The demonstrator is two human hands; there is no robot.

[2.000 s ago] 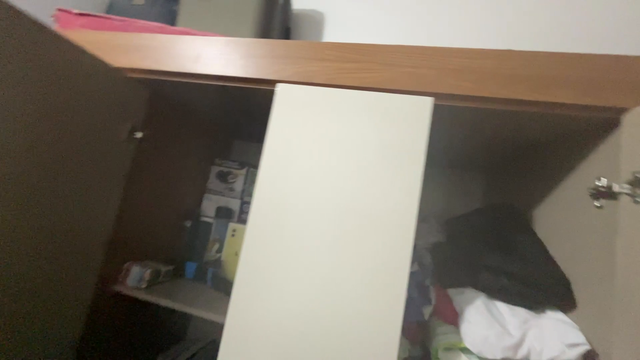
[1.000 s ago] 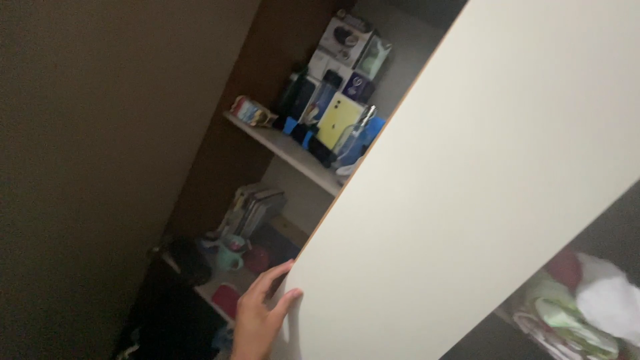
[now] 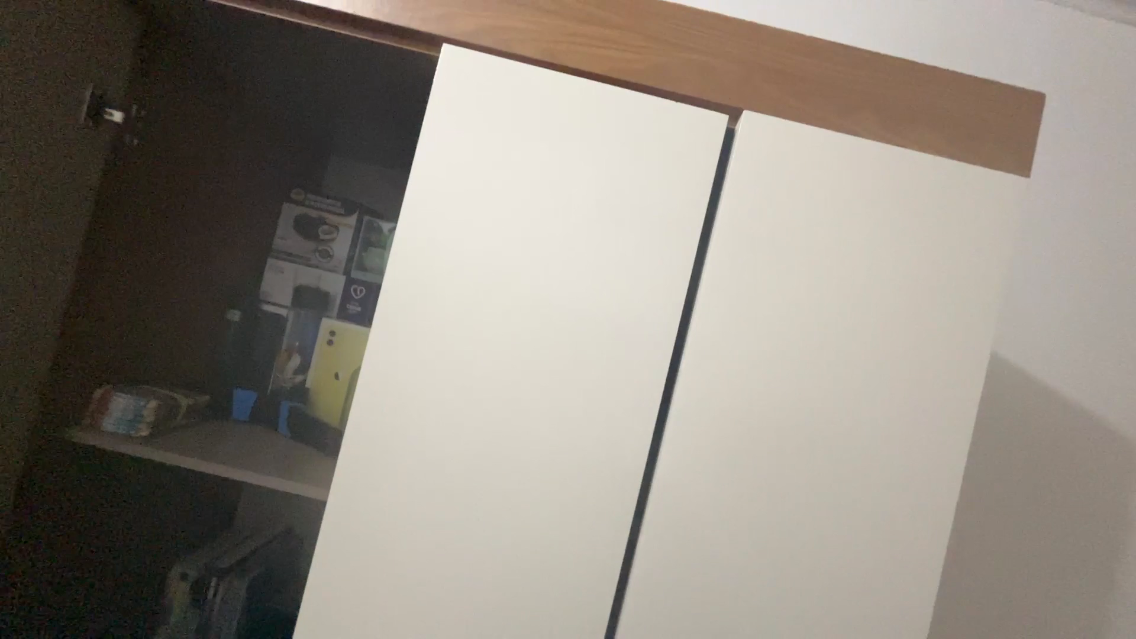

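Neither of my hands shows in the head view. A white middle cabinet door [image 3: 532, 355] and a white right cabinet door [image 3: 825, 382] stand side by side under the wooden top panel [image 3: 799, 71], with a narrow dark gap between them. At the left, the dark inner face of an open cabinet door [image 3: 44, 222] carries a metal hinge [image 3: 108, 114]. Inside the open left section, a shelf [image 3: 213, 453] holds small stacked boxes [image 3: 315, 235], a yellow box [image 3: 337, 368] and a wrapped packet [image 3: 133, 410] near its left end.
Below the shelf, several upright books or folders [image 3: 213, 577] stand in shadow. A pale wall [image 3: 1065, 266] rises beside the cabinet at the right, with a shadow on its lower part.
The right door now covers the section where cloth showed earlier. The hand seen at the middle door's edge a second ago is out of view. The view has tilted and moved up.
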